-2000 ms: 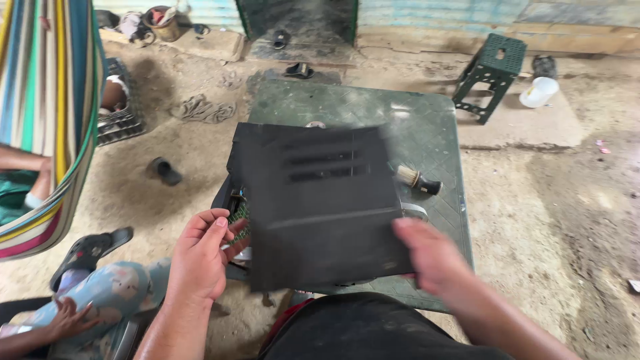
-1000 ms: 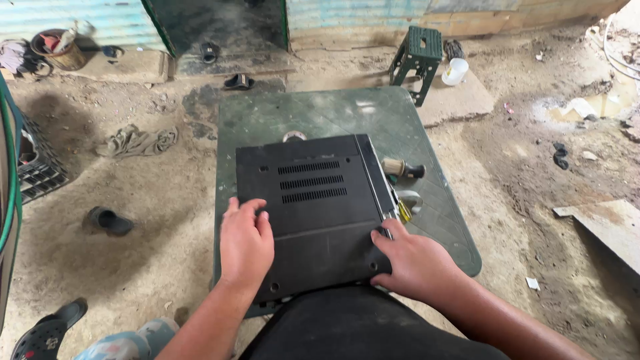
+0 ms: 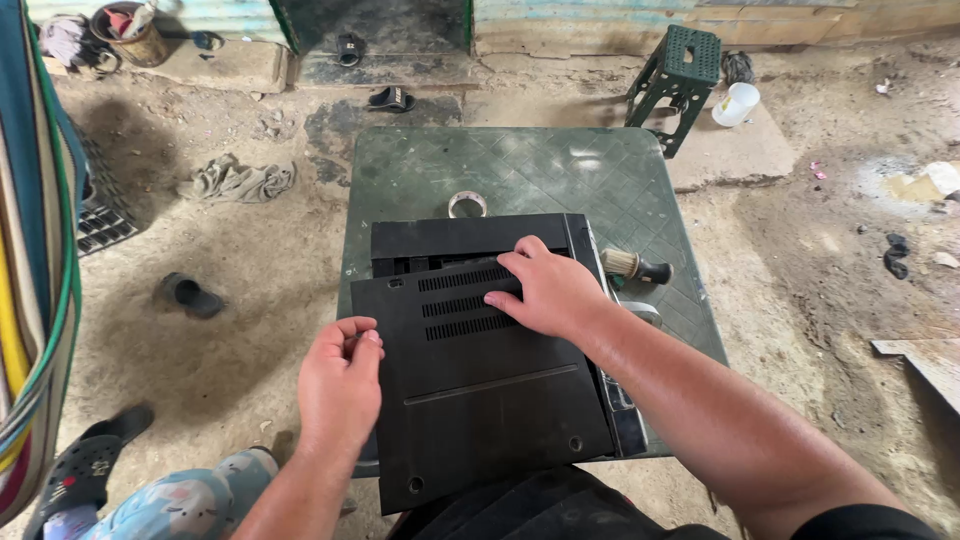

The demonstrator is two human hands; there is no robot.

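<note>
A black vented cover panel (image 3: pixel 487 420) lies askew over a black electronic device's casing (image 3: pixel 465 236), leaving a gap along the far edge. My left hand (image 3: pixel 341 382) holds the panel's left edge between thumb and fingers. Across the vent slots reaches my right hand (image 3: pixel 551 289), its fingertips at the panel's far edge and its thumb on the slots. Both rest on a green plastic table (image 3: pixel 525 169). A roll of tape (image 3: pixel 467 205) sits just beyond the device. To its right lies a brush with a black handle (image 3: pixel 637 266).
A striped hammock (image 3: pixel 34 262) hangs at the left, above a person's patterned trouser leg (image 3: pixel 187 499). A green stool (image 3: pixel 675 82) and a white bucket (image 3: pixel 736 104) stand beyond the table. Sandals, a cloth (image 3: pixel 238 180) and a crate (image 3: pixel 105 217) are on the dirt floor.
The panel lay nearly square over the device a second ago; now it is askew, nearer to me. My right hand has moved from the near right corner to the far edge beside the vents.
</note>
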